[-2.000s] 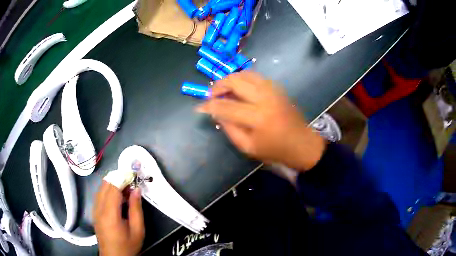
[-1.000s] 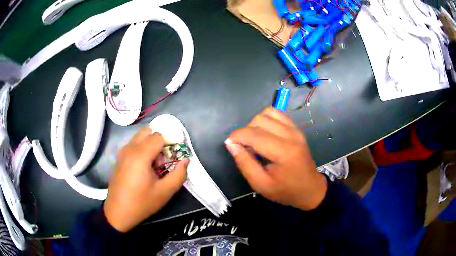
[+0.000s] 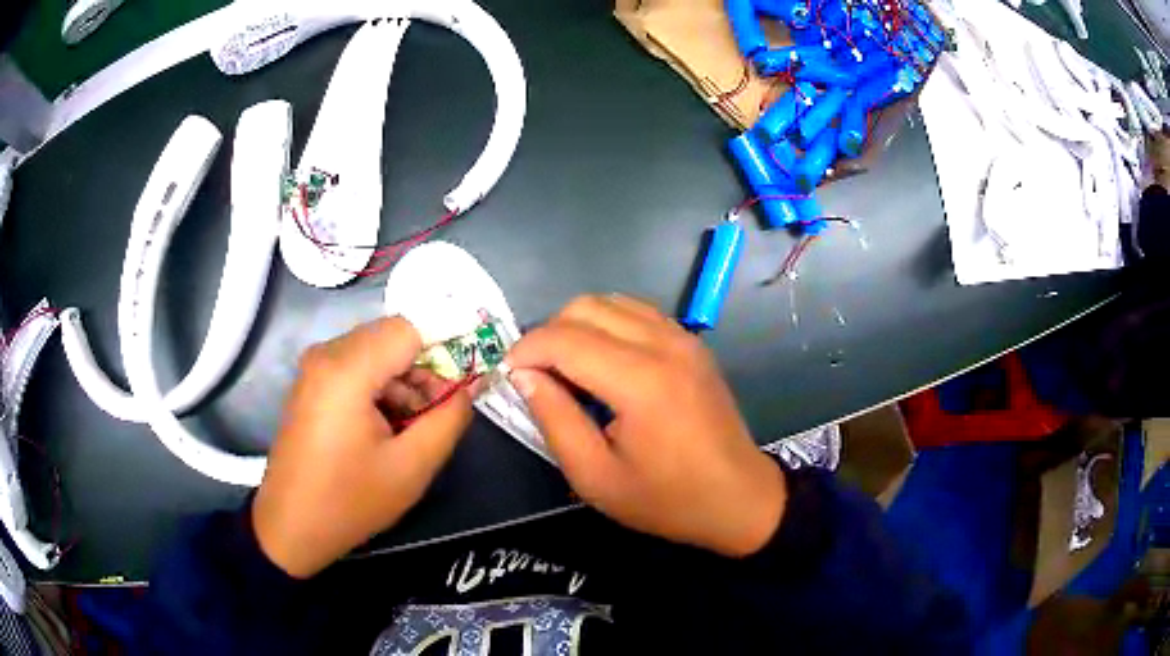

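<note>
A green circuit board (image 3: 477,349) with red wires is held at its left end between my left hand's (image 3: 353,442) thumb and fingers, over the round end of a white open shell (image 3: 443,288). My right hand (image 3: 648,423) pinches a tiny white plug (image 3: 504,372) at the board's right edge. Whether the plug is seated cannot be told. Something dark blue shows between my right fingers and thumb; it is mostly hidden. A blue battery cell (image 3: 715,276) lies on the bench just beyond my right hand.
A pile of blue cells (image 3: 821,109) with red leads spills from a brown carton (image 3: 699,45) at the back. White curved housings (image 3: 250,256) with wires lie at left. A white sheet (image 3: 1026,250) with loose white parts is at right. A white rail (image 3: 141,77) borders the green belt.
My right hand has moved left from the battery pile to the board. My left hand has the board lifted in its fingers. The view has shifted, and the single blue cell lies apart from my hand.
</note>
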